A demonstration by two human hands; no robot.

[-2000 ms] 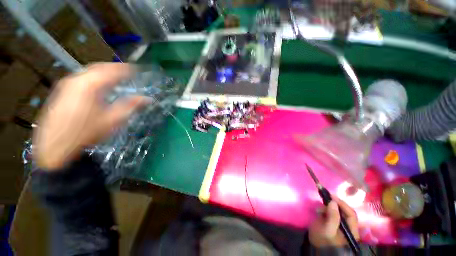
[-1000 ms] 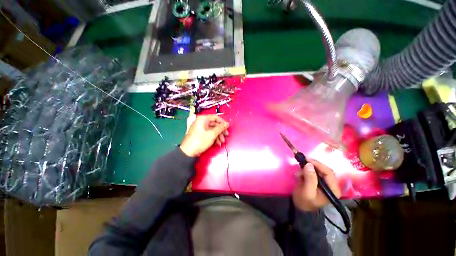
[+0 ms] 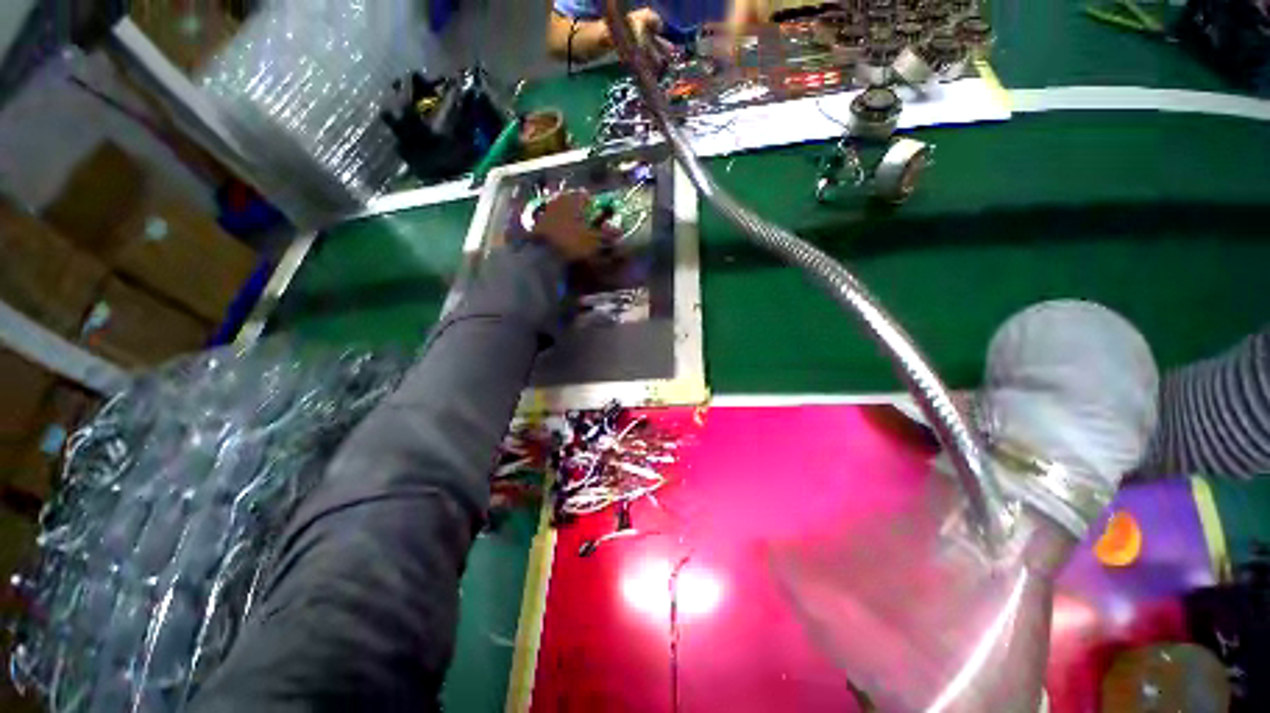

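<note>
My left hand (image 3: pixel 568 226) reaches over the dark framed panel (image 3: pixel 592 365) at the top centre, small and partly hidden by its sleeve. Green-and-white ring circuit boards (image 3: pixel 624 213) lie beside its fingers. I cannot tell whether it holds one. A heap of connector leads (image 3: pixel 620 463) lies at the near edge of the panel, with a black plug end (image 3: pixel 591 546) nearer to me on the pink mat (image 3: pixel 752 515). A thin dark cable (image 3: pixel 674 634) lies on the mat. My right hand and the soldering iron are out of view.
Clear plastic trays (image 3: pixel 167 488) stand at left. The clear fume hood (image 3: pixel 905 599) and a bent metal arm (image 3: pixel 836 286) are at right, near an orange piece (image 3: pixel 1117 539) and a round tub (image 3: pixel 1167 680). Another person's hand (image 3: pixel 644 25) and white-and-dark round parts (image 3: pixel 903 167) are at the far side.
My left hand has moved from the mat beside the lead heap to the boards on the panel. The view has shifted, and my right hand with the soldering iron has left the picture.
</note>
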